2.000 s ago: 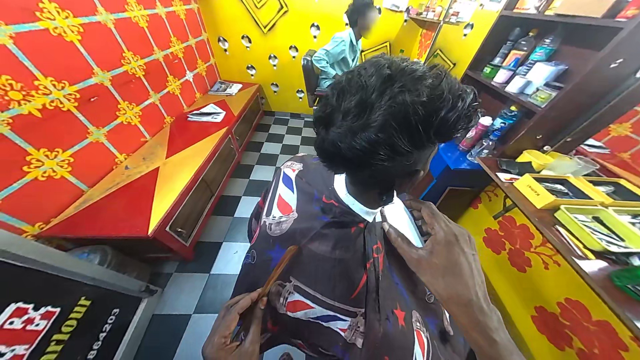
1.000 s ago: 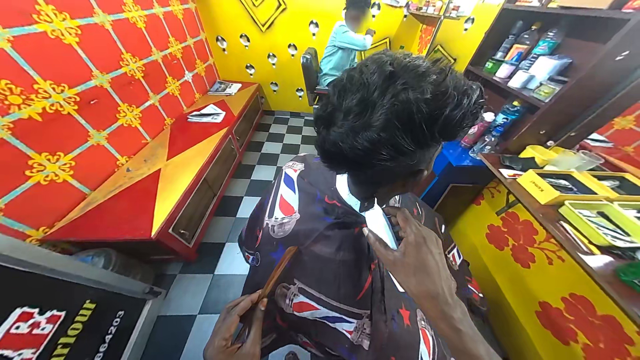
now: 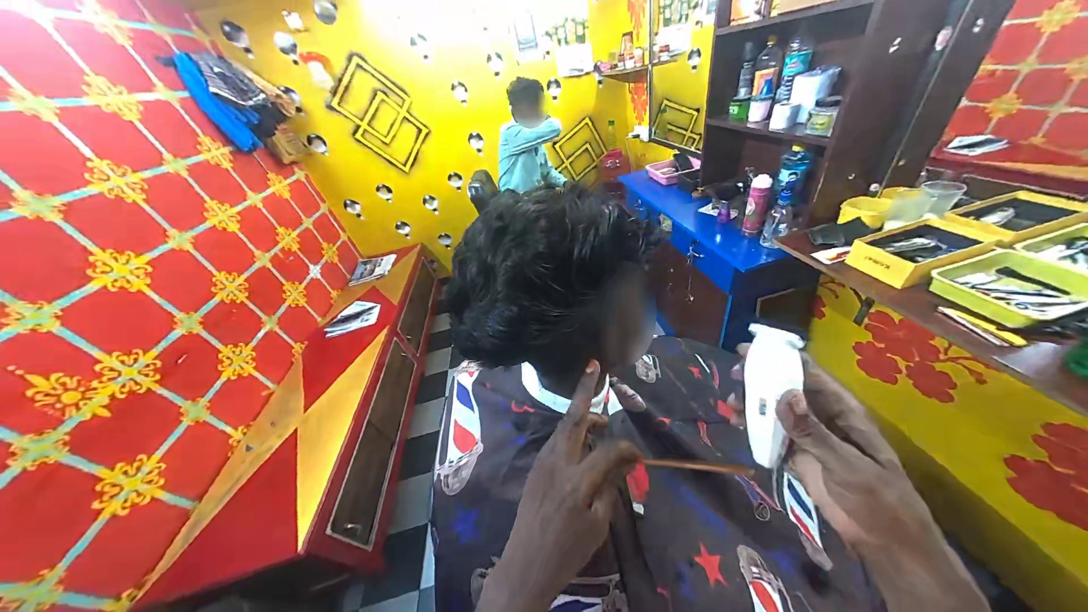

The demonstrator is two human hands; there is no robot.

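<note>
A seated person's dark hair (image 3: 544,272) is at the middle, above a white neck strip (image 3: 552,398) and a black barber cape (image 3: 680,527) printed with barber poles and stars. My left hand (image 3: 578,476) is behind the neck, its index finger raised to the skin below the ear or very near it. A thin brown comb (image 3: 697,466), seen nearly edge-on, is held in the same hand and points right. My right hand (image 3: 841,459) grips a white hair clipper (image 3: 773,395) upright over the right shoulder, away from the head.
A wooden counter (image 3: 918,319) at right holds a yellow box (image 3: 922,251) and a green tray (image 3: 1011,289) of tools. Bottles stand on the blue table (image 3: 714,225). A red and yellow bench (image 3: 280,459) runs along the left. Another person (image 3: 527,149) sits at the back.
My right hand has moved from the neck out to the right with the clipper. My left hand has risen from the lower back to the neck with the comb. The view has tilted up.
</note>
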